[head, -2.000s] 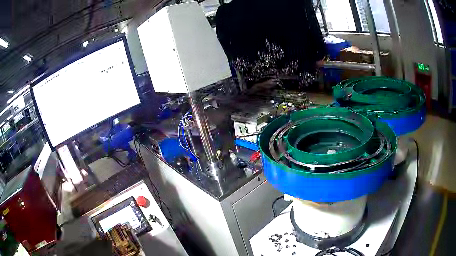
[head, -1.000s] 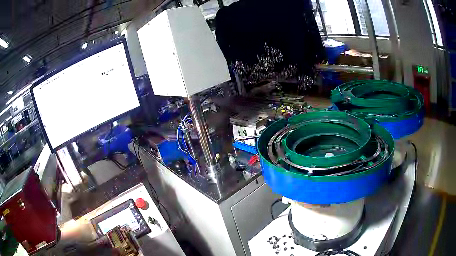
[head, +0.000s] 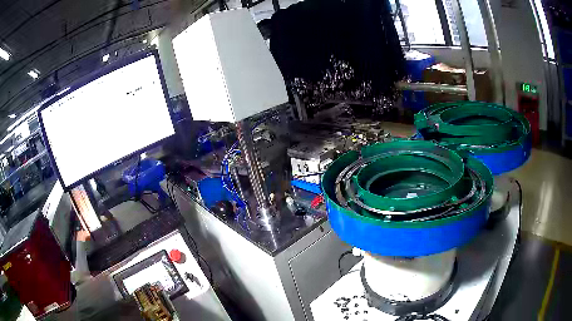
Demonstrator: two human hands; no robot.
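Neither of my hands can be made out. Nearest in front, at the bottom left, brass-yellow fixtures (head: 152,302) lie beside the small touchscreen control panel (head: 145,274) and partly cover its lower edge. The bottom of the fixtures is cut off by the picture's edge. A blurred greyish shape (head: 100,299) lies left of them; I cannot tell what it is.
A red machine housing (head: 39,269) stands far left. A red emergency-stop button (head: 176,256) sits beside the touchscreen. A white monitor (head: 110,116) and black keyboard (head: 135,237) are behind. Green-and-blue bowl feeders (head: 407,235) stand right, with small dark parts (head: 351,307) below.
The view has shifted slightly, so the near bowl feeder shows a little lower and further left. The area left of the fixtures brightened one second ago and is greyish again now.
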